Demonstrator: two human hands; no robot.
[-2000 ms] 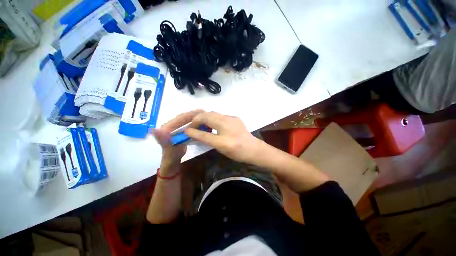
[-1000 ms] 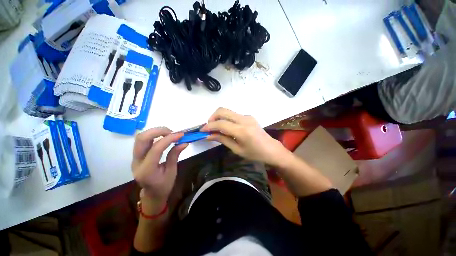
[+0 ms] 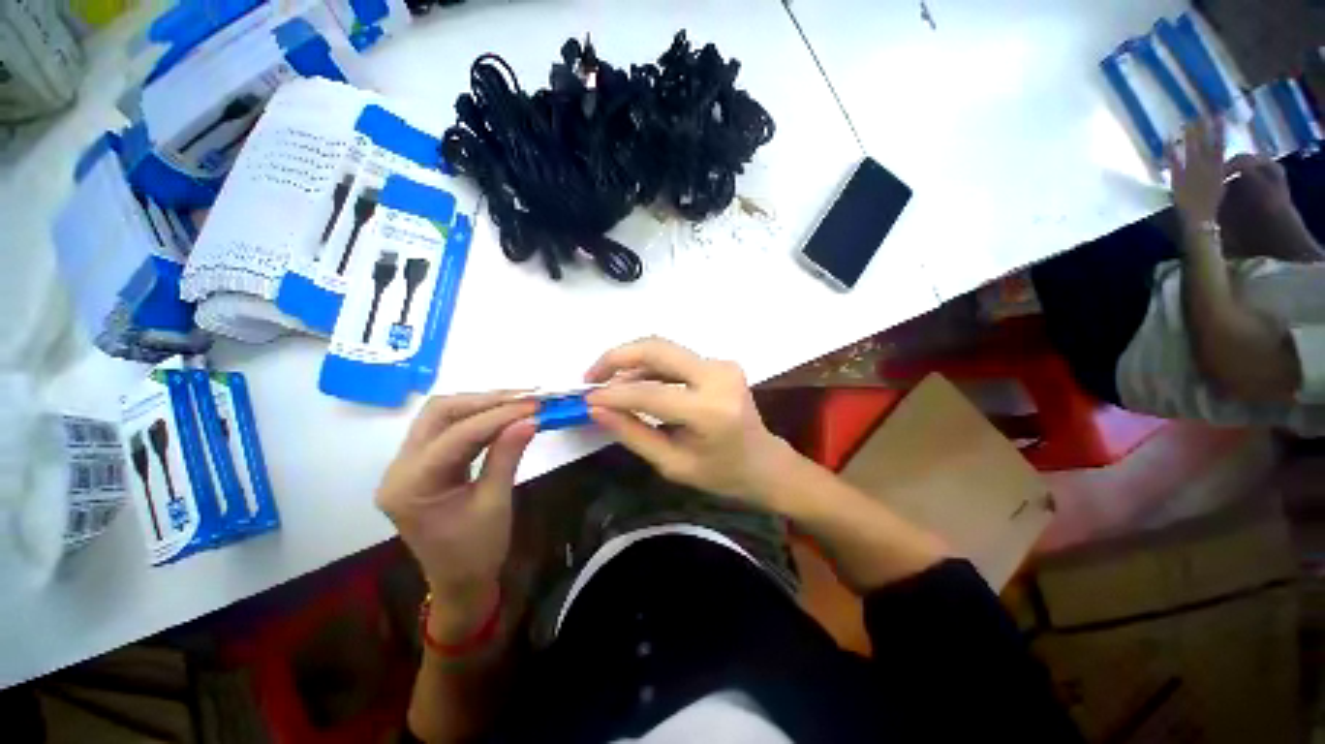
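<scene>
My left hand (image 3: 462,472) and my right hand (image 3: 689,417) hold a small blue and white retail box (image 3: 562,411) between their fingertips, above the table's front edge. The box is seen end-on and mostly hidden by the fingers. Behind it, a flat box blank (image 3: 390,308) with two printed black plugs lies on a fanned stack of blanks (image 3: 276,205). A pile of coiled black cables (image 3: 608,146) lies right of the stack. A few closed retail boxes (image 3: 199,462) stand in a row at the left.
A smartphone (image 3: 857,223) lies right of the cables. Loose blanks (image 3: 116,250) and a pale crumpled bag (image 3: 70,487) are at the left. Another person's hand (image 3: 1202,176) is by blue and white boxes (image 3: 1171,80) at the upper right. Brown cardboard (image 3: 937,480) and a red stool (image 3: 1068,410) are below.
My hands have opened out around the box, the left one moving left and turning its back to the camera. The other person's hand has come into view at the upper right.
</scene>
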